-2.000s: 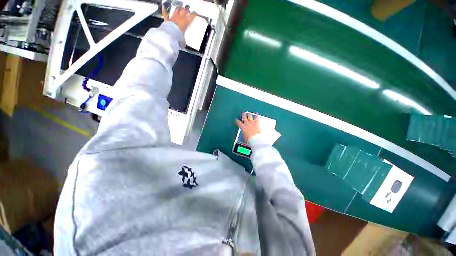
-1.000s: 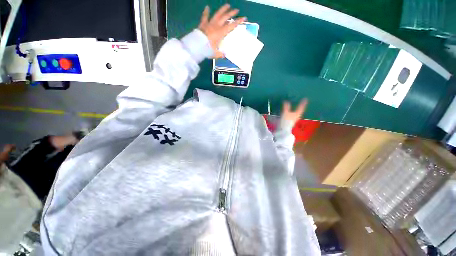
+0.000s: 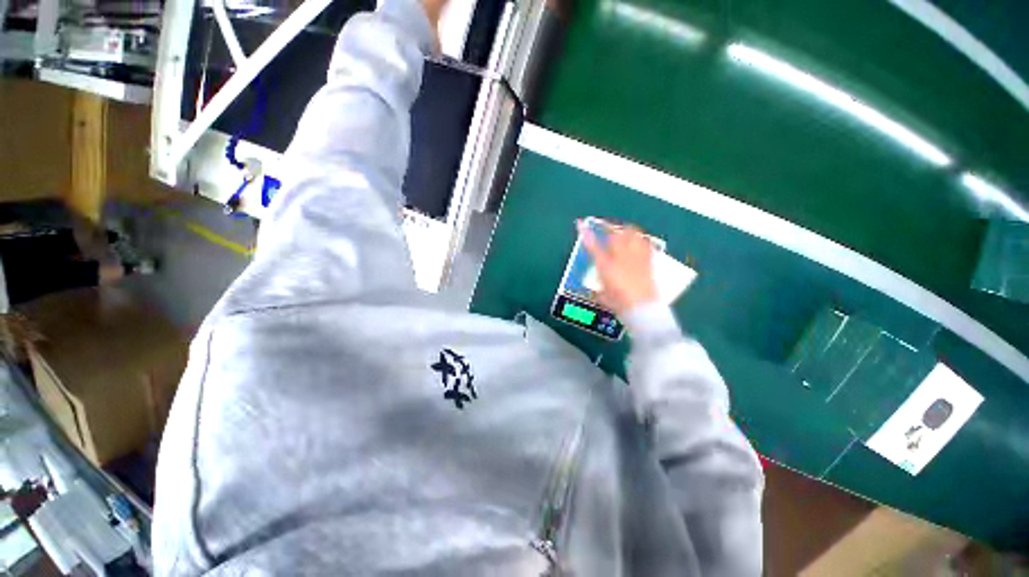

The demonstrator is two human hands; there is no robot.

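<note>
The digital scale (image 3: pixel 588 318) lies on the dark green bench with its display glowing green. A white box (image 3: pixel 673 277) is on or just over the scale's pale blue top (image 3: pixel 581 274). My right hand (image 3: pixel 626 266) is blurred and lies over the scale and the box's left part; whether its fingers grip the box cannot be told. My left hand (image 3: pixel 433 9) is at the top edge over the machine, mostly cut off. A white piece (image 3: pixel 455 27) is beside it; a hold on it cannot be told.
The white-framed machine with a black belt (image 3: pixel 438 141) is at the upper left. A glossy green conveyor (image 3: pixel 722 124) runs behind the bench's white rail. A row of green-sided boxes (image 3: pixel 854 358) stands at the right, its white end face (image 3: pixel 928 417) showing a dark picture. Brown cartons (image 3: pixel 102 366) are at lower left.
My left hand has moved from the scale to the machine at the upper left. My right hand has moved from the bench's front edge onto the scale and white box. The view has shifted.
</note>
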